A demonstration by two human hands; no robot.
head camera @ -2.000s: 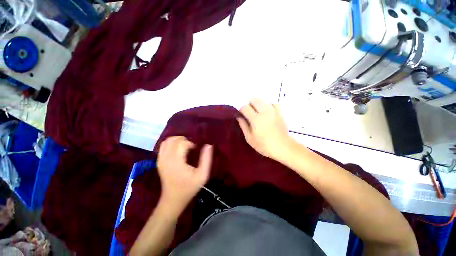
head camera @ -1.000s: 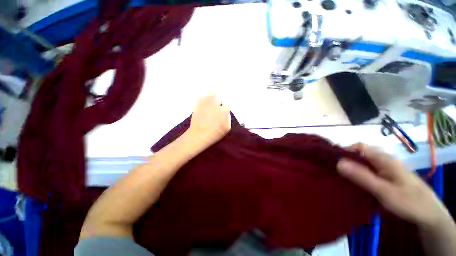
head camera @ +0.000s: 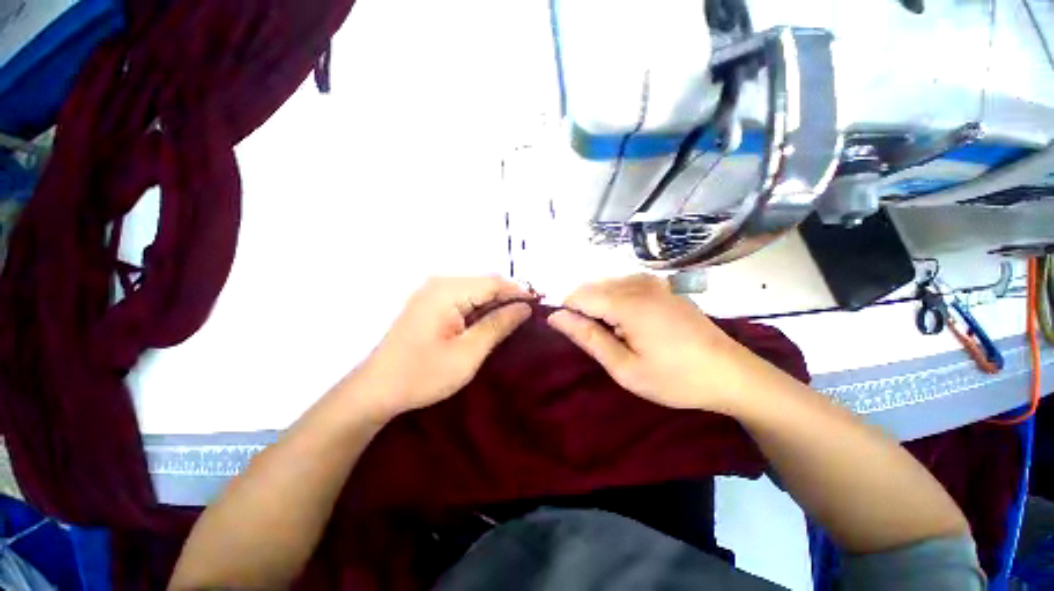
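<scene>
A dark red garment piece (head camera: 578,404) hangs over the table's front edge onto the grey-clothed lap. My left hand (head camera: 445,346) pinches its top edge between thumb and fingers. My right hand (head camera: 641,341) pinches the same edge just to the right, with a small gap between the two hands. The held edge is in front of and left of the sewing machine head (head camera: 670,104). The needle area (head camera: 630,234) lies beyond my right hand, and the cloth is not under it. The curved metal guard (head camera: 798,139) covers part of the head.
A long maroon garment pile (head camera: 185,242) lies on the table's left and hangs over its edge. A flat black item (head camera: 858,260), small snips (head camera: 929,303) and a blue and orange tool (head camera: 974,335) lie at right. A ruler strip (head camera: 220,459) runs along the front edge.
My right hand has moved left along the cloth, beside my left hand, and both now pinch the top edge. The view has shifted closer to the machine head.
</scene>
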